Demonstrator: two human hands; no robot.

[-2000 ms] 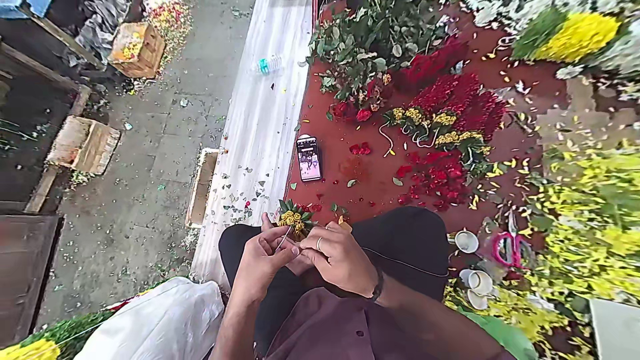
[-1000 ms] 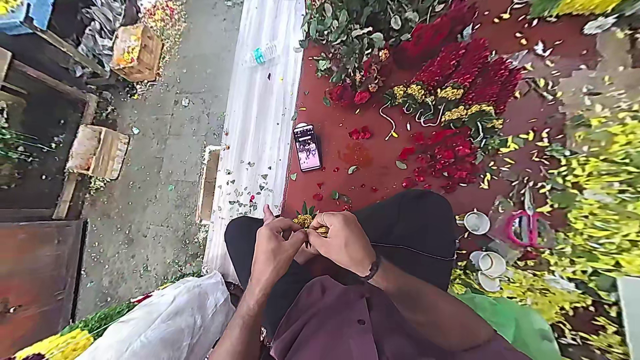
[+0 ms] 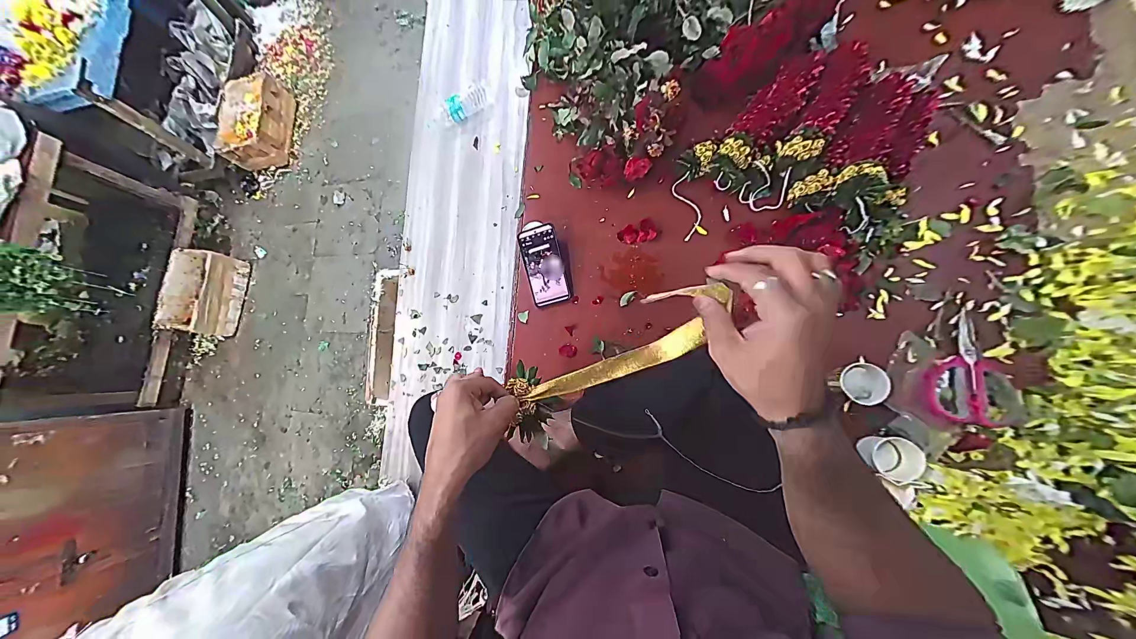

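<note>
Between thumb and fingers, my left hand (image 3: 469, 424) pinches a small bunch of golden flowers with green leaves (image 3: 527, 399) above my lap. A shiny gold ribbon (image 3: 635, 358) runs from that bunch up to the right, where my right hand (image 3: 774, 324) grips its other end, raised over the red surface. A short tail of the ribbon sticks out left of my right fingertips. Thin white thread (image 3: 701, 461) lies across my dark trousers. Beyond my hands, several gold-and-green bunches with white strings (image 3: 799, 173) lie beside red flower garlands (image 3: 834, 102).
A smartphone (image 3: 544, 264) lies on the red surface (image 3: 586, 222), with loose red petals nearby. At right are two cups (image 3: 864, 383), pink-handled scissors (image 3: 972, 390) and yellow petals (image 3: 1083, 355). A plastic bottle (image 3: 468, 103) lies on the white cloth (image 3: 457, 204); wooden crates (image 3: 202, 293) stand left.
My hands, close together before, are now apart. The right hand has moved up and to the right, and the gold ribbon is now stretched out between them.
</note>
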